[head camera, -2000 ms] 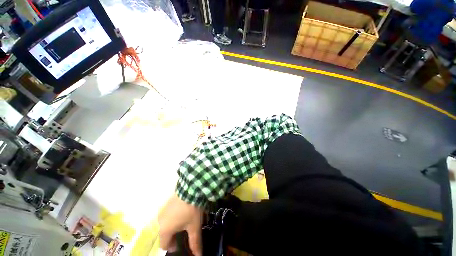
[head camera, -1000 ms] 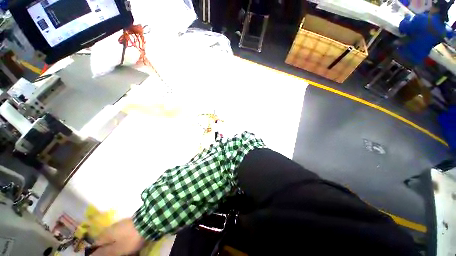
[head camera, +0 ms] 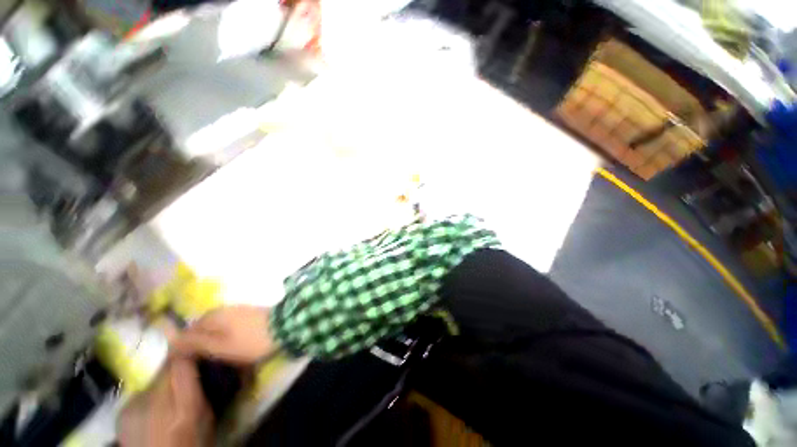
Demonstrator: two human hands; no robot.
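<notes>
The view is blurred. My right hand (head camera: 232, 335), in a green checked sleeve, is at the lower left beside the sewing machine head (head camera: 44, 297). Its fingers are bent close to my left hand (head camera: 168, 410), which is cut off by the bottom edge. A black strap (head camera: 220, 384) shows between and beside the hands; whether the fingers grip it is too blurred to tell. More black straps with a silver buckle (head camera: 391, 351) lie across my lap. Yellow tape (head camera: 188, 292) is on the table just beyond my hands.
The white table (head camera: 516, 166) is overexposed, with small thread ends (head camera: 409, 194) on it. Orange-red strands (head camera: 306, 24) hang at the top. Machine parts (head camera: 87, 131) stand at the left. A tan crate (head camera: 629, 109) is on the grey floor beyond a yellow line (head camera: 690, 249).
The view has swung, and the screen has left the picture. My right hand went from my lap to beside the machine. My left hand has come into view next to it.
</notes>
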